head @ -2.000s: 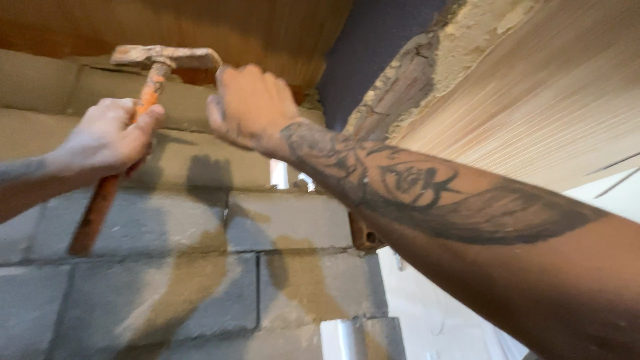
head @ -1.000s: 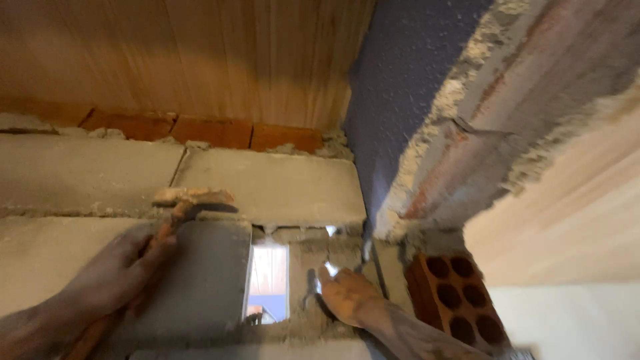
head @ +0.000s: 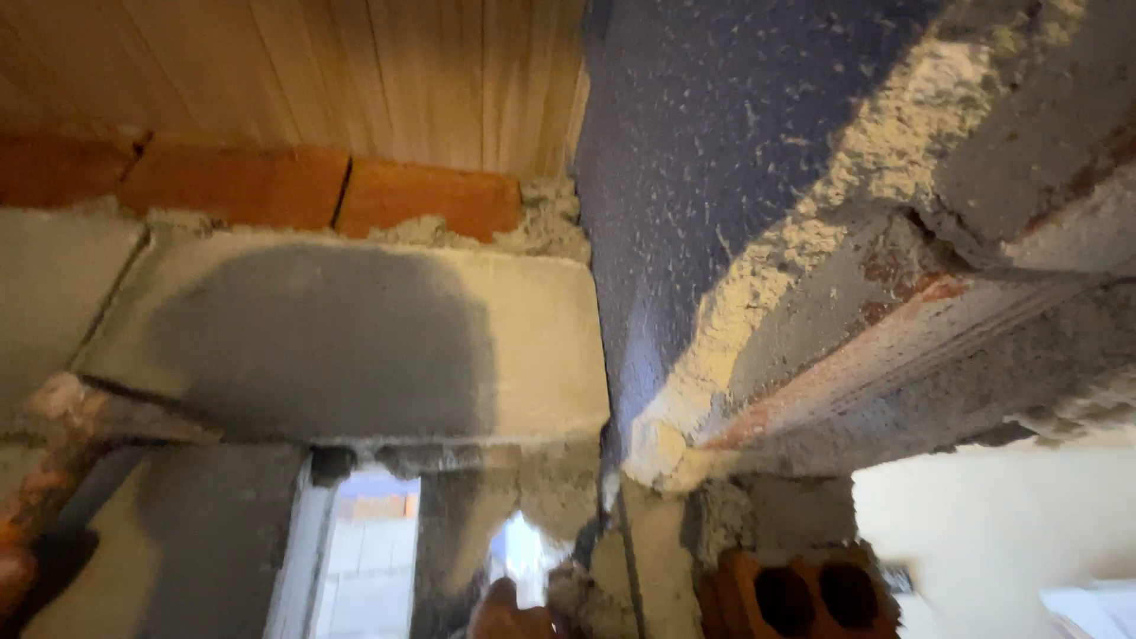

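At the lower left edge, my left hand (head: 14, 568) is partly in view, closed around the orange handle of a mortar-crusted mason's hammer (head: 67, 413). The hammer's head lies in front of the block wall (head: 532, 346). Low in the middle, only the fingertips of my right hand (head: 510, 612) show, at a small ragged hole (head: 524, 546) in the mortar, through which light comes. What those fingers hold, if anything, is hidden. To the left of that hole is a taller rectangular opening (head: 368, 550) with blocks visible beyond it.
Orange bricks (head: 426, 195) run along the wall's top under a wooden ceiling (head: 426, 80). A dark blue textured wall (head: 692, 160) with a broken plaster edge (head: 763, 275) stands at the right. Below it a hollow red brick (head: 812, 595) juts out, beside a white area (head: 985, 515).
My right hand has gone from beside the hammer's head down to the small hole in the wall. My left hand keeps the hammer. The view has shifted nearer the wall's top corner.
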